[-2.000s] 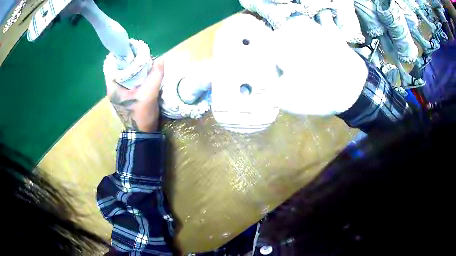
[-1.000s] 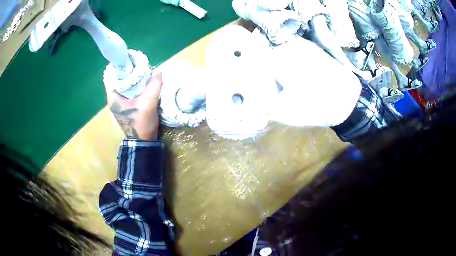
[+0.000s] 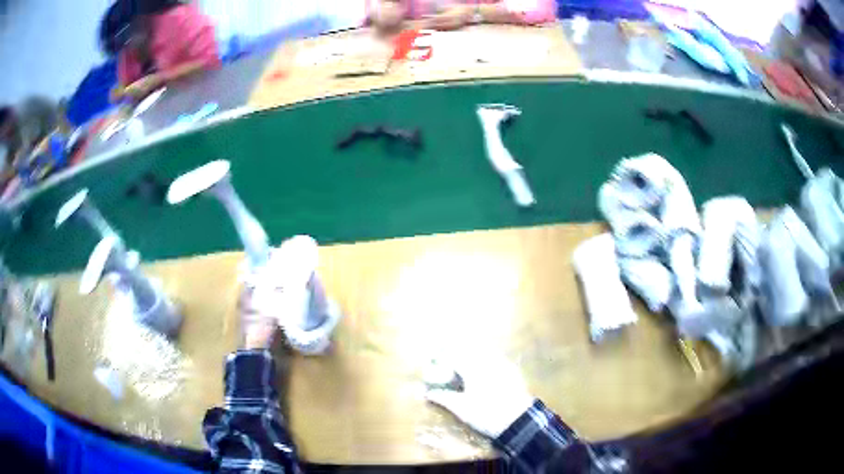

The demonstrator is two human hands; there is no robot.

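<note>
My left hand (image 3: 259,319) grips a grey-white leg and trouser assembly (image 3: 319,319) over the board. One lower leg (image 3: 242,220) sticks up and left from it, its pale sole (image 3: 199,181) at the far end. A bright rounded part (image 3: 298,264) stands beside it; the glare hides its detail. My right hand (image 3: 477,393), in a white glove, is low over the board, right of and apart from the assembly. A small dark patch shows by its fingers; glare and blur hide whether it holds anything.
Another leg assembly (image 3: 139,287) is at the left. Trouser pieces (image 3: 648,222) pile up at the right, near a thin yellow item (image 3: 690,356). The green belt (image 3: 305,208) carries a loose lower leg (image 3: 504,155) and dark curved pieces (image 3: 379,139). People sit across it.
The view has tilted up and shows the belt and people. My right hand has moved away from the assembly, down and toward me. The large sole no longer shows beside it. My left hand keeps its hold.
</note>
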